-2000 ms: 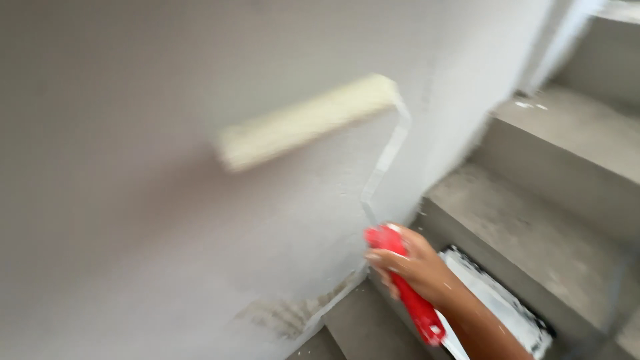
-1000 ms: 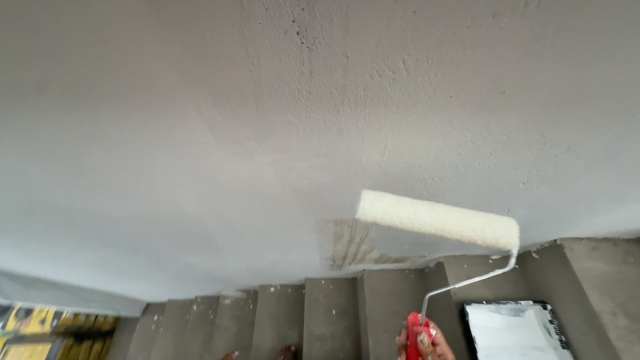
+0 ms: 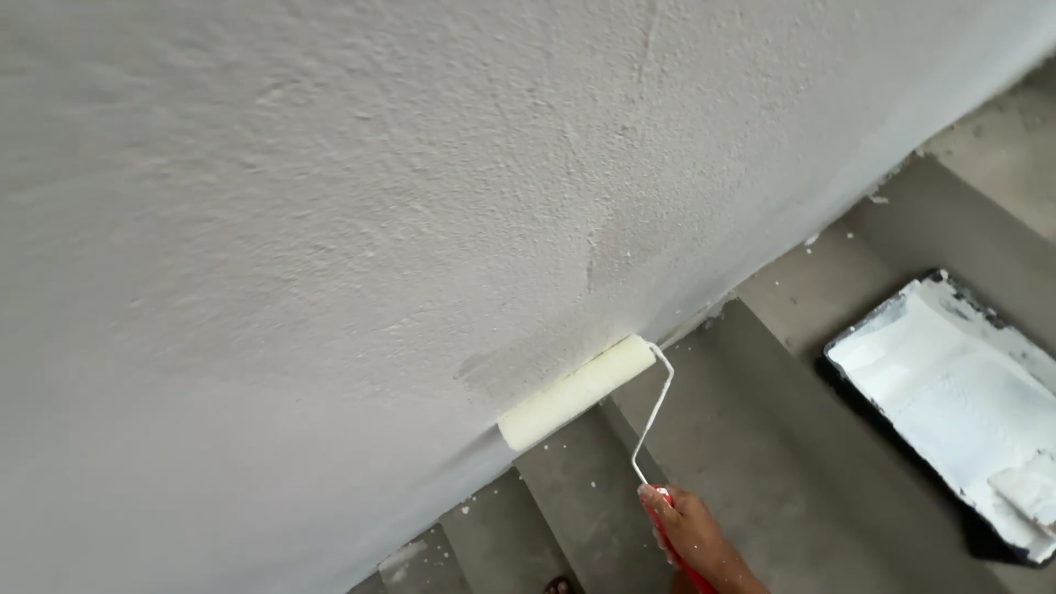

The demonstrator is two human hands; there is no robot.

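Note:
My right hand (image 3: 689, 528), at the lower right of centre, is closed around the red handle of a paint roller (image 3: 577, 393). The roller's pale cream sleeve lies against the grey plastered wall (image 3: 371, 247) low down, just above the concrete stairs, and slants up to the right. A bent white wire frame joins sleeve and handle. To the right of my hand a black paint tray (image 3: 874, 412) coated with white paint rests on the stairs. My left hand is out of view.
Concrete steps (image 3: 701, 412) run along the foot of the wall, spotted with white paint drips. Toes of a foot (image 3: 559, 586) show at the bottom edge. The wall has a rough, bumpy texture.
The roller sleeve has come down to the foot of the wall, over where a bare, unpainted-looking patch showed earlier. The view has shifted strongly. My right hand still holds the handle.

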